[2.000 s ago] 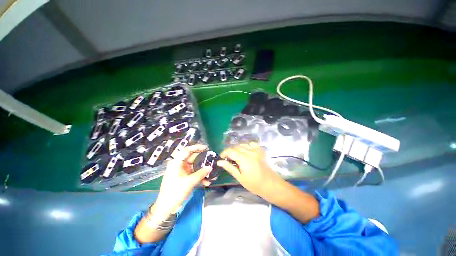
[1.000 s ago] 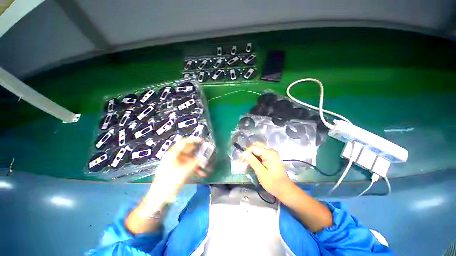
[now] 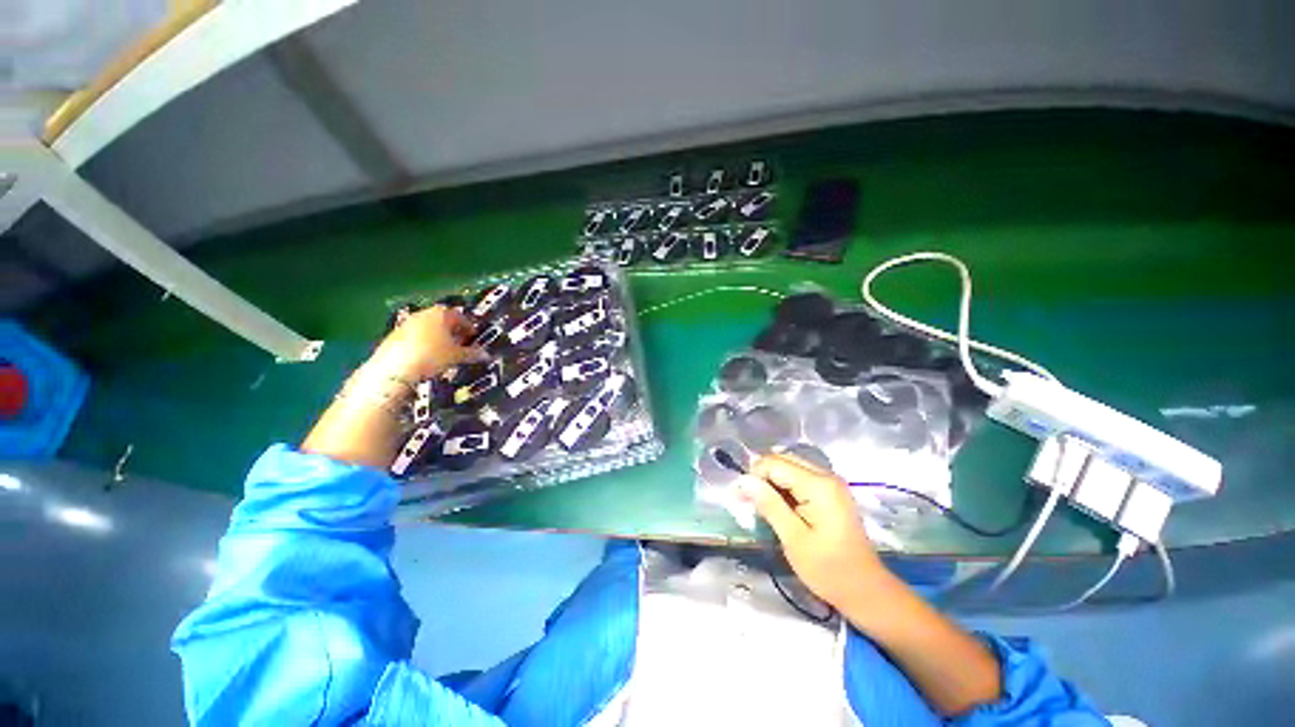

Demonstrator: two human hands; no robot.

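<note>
A clear blister tray (image 3: pixel 646 443) at the left holds many round black electronic units with silver-white oblong plates. My left hand (image 3: pixel 430 348) reaches over the tray's far left part, its fingertips down at a unit; whether they grip one is hidden. My right hand (image 3: pixel 810 518) is over the near edge of the black discs, its fingers closed on the small dark plug (image 3: pixel 729 460) of the thin black lead. The lead (image 3: pixel 949 514) runs right towards the power strip (image 3: pixel 1108 433).
Black discs (image 3: pixel 838 341) lie partly under a clear plastic bag (image 3: pixel 909 440). A second tray of units (image 3: pixel 682 227) and a flat black rectangle (image 3: pixel 827 220) are at the back. White adapters (image 3: pixel 1101 480) and a looped white cord (image 3: pixel 966 305) are at the right. A shelf frame (image 3: pixel 185 263) stands left.
The unit first held between my hands is no longer there. My left hand has moved left across the tray. My right hand has moved off with the plug, over the discs. The view has shifted left.
</note>
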